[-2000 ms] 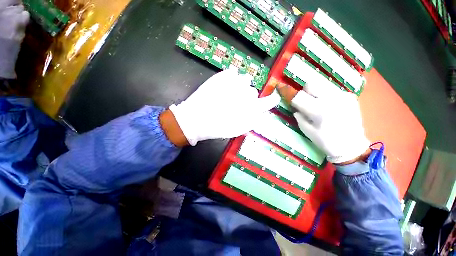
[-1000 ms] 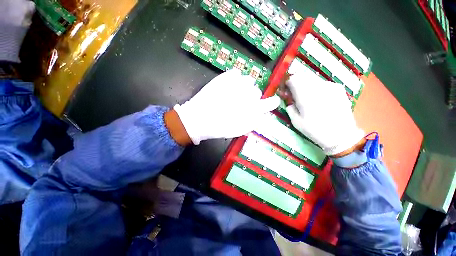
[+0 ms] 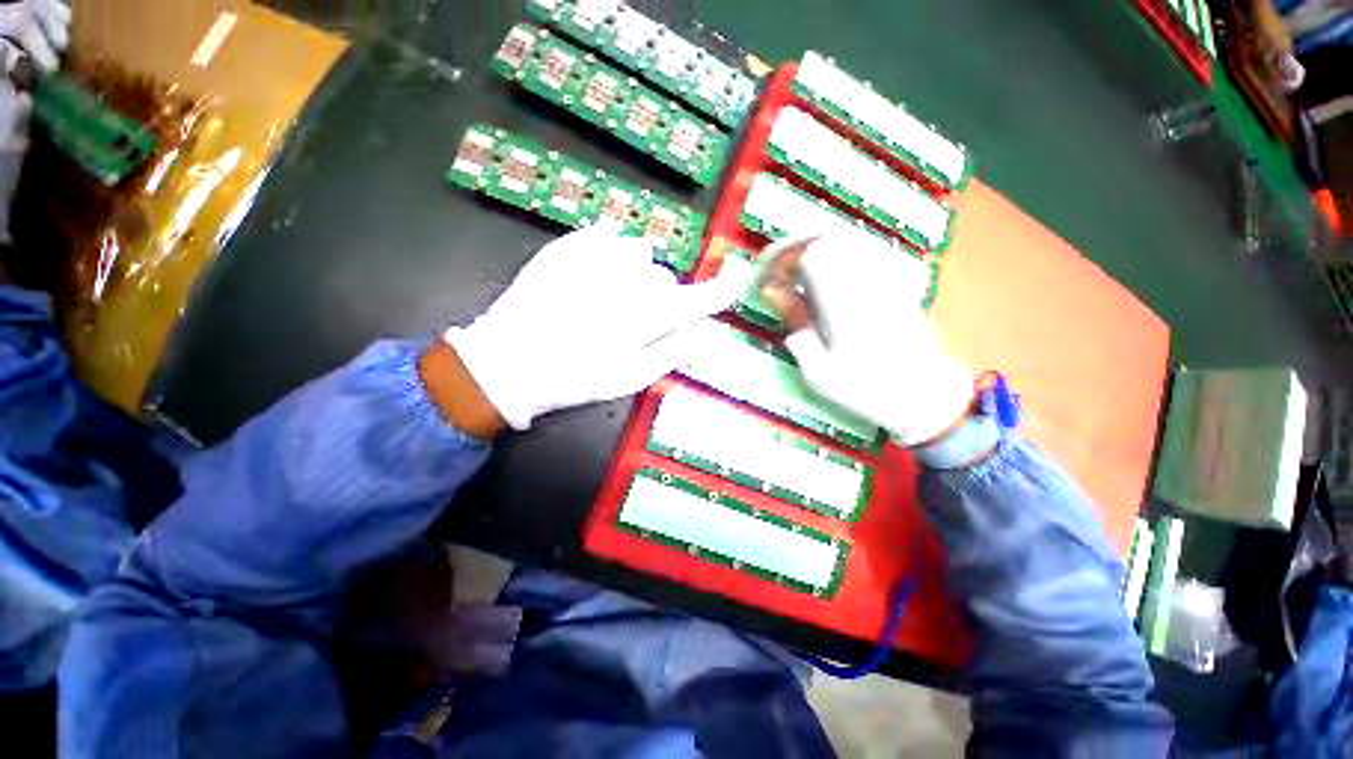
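Several covered boards (image 3: pixel 732 531), green with a long pale strip, lie slanted in a row along the left side of the red mat (image 3: pixel 1061 319). My left hand (image 3: pixel 571 329), in a white glove, reaches over the mat's left edge, fingers towards the right hand. My right hand (image 3: pixel 876 344), gloved with some bare fingertips, is over the middle boards, thumb and finger close together at a partly hidden board. Whether either hand holds anything is hidden or too small to tell. A blue band and cord is at my right wrist.
Uncovered circuit boards (image 3: pixel 571 196) lie on the dark bench (image 3: pixel 349 245) left of the mat. A pale block (image 3: pixel 1229 448), loose strips (image 3: pixel 1160 578) and a clear bag (image 3: pixel 1199 623) are at right. A neighbour's yellow shiny tray (image 3: pixel 245 111) and gloved hand are upper left; another person's hand is upper right.
The view has shifted, so the mat and boards appear further left and the pale block shows more fully. My right fingertips have lifted slightly and come nearer the left fingers.
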